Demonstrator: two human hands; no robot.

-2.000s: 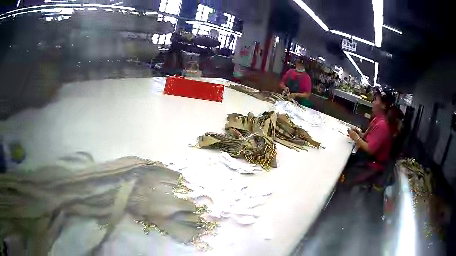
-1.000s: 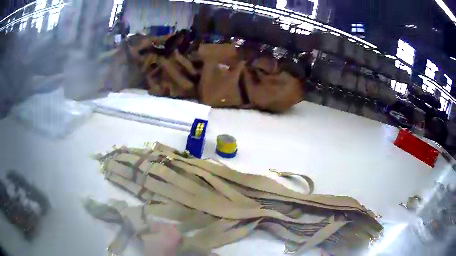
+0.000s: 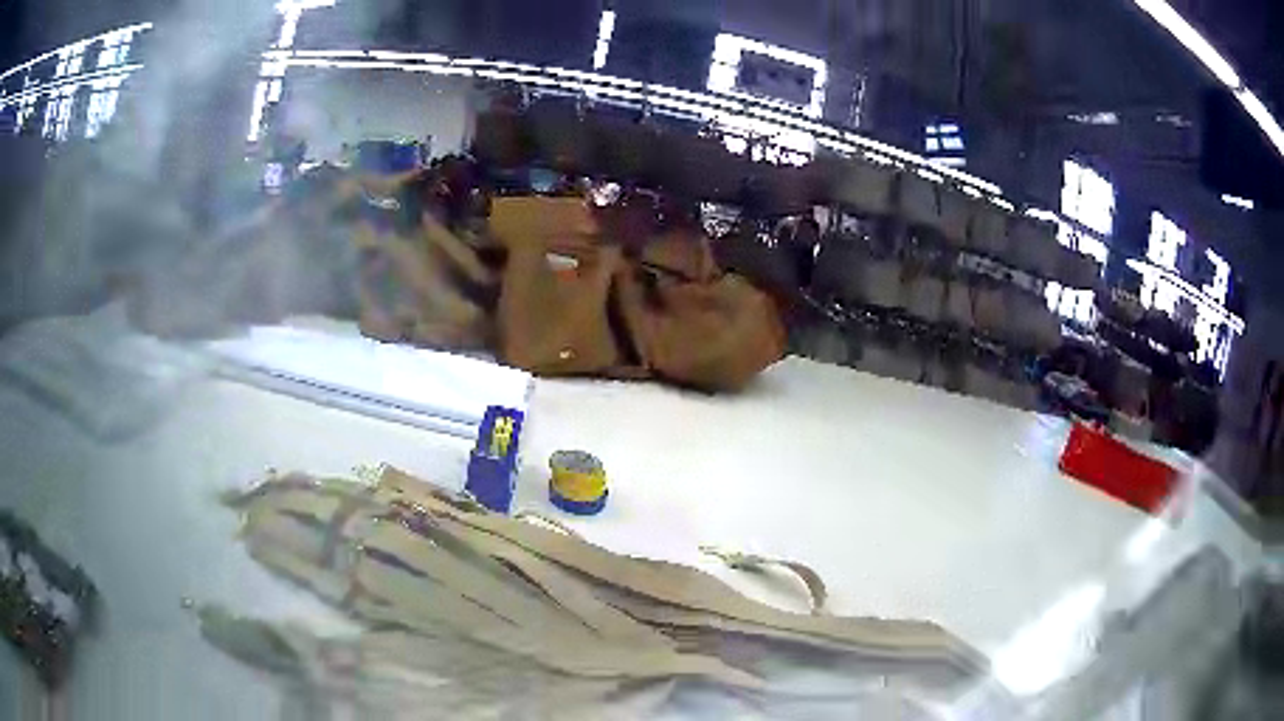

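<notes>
A large pile of khaki webbing shoulder straps (image 3: 563, 606) lies across the white table (image 3: 845, 479) in front of me, its lower part cut off by the picture's bottom edge. One strap end with a small gold hook (image 3: 725, 558) curves out on the pile's far side. The left end of the pile is blurred. Neither of my hands can be made out in the frame.
Behind the pile stand a blue box with yellow marking (image 3: 493, 458) and a round yellow and blue item (image 3: 577, 482). A white flat stack (image 3: 366, 382) lies behind them. Brown bags (image 3: 556, 303) are heaped at the back. A red crate (image 3: 1119, 468) is far right.
The view has swung from the table's far end to the strap pile, then tilted up, so the pile sits lower. A blurred hand at the bottom a second ago is gone from view.
</notes>
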